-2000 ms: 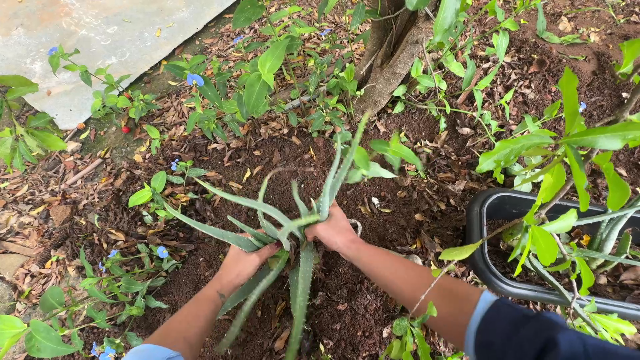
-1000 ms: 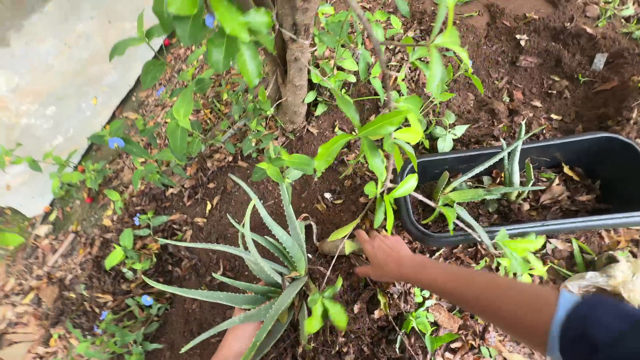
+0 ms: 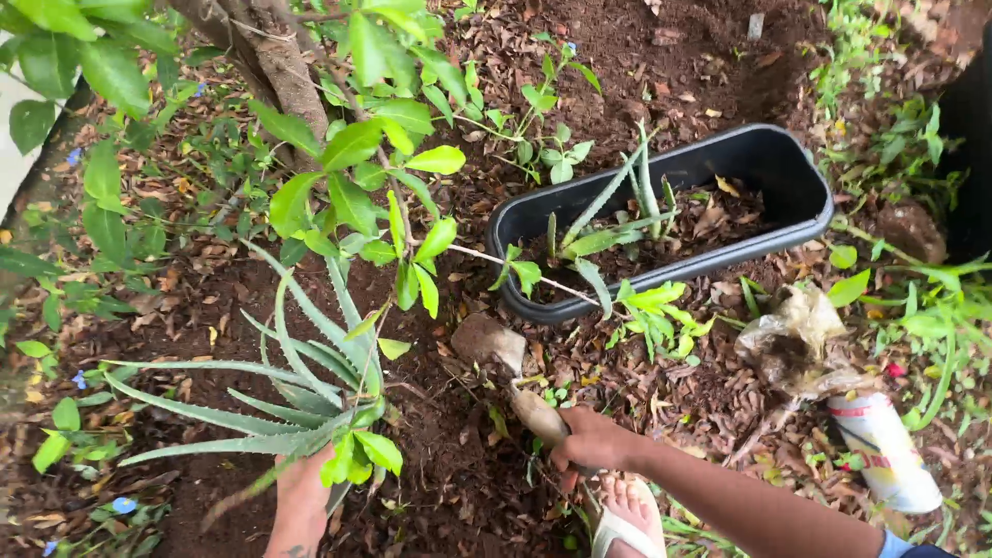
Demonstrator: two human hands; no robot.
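An aloe plant with long toothed leaves leans to the left over dark soil. My left hand is at its base, the fingers mostly hidden under leaves, so its grip does not show clearly. My right hand is closed around the handle of a garden trowel. The soil-covered trowel blade points up and left, just below a black rectangular planter. Smaller aloe plants stand in the planter among soil and dry leaves.
Leafy branches hang over the aloe, near a tree trunk. A crumpled plastic bag and a white printed container lie at right. My sandalled foot is at the bottom. A dark object stands at the right edge.
My right hand has left the aloe's base, where both hands were two seconds ago, and now holds the trowel. My left hand remains by the aloe. The view has shifted right.
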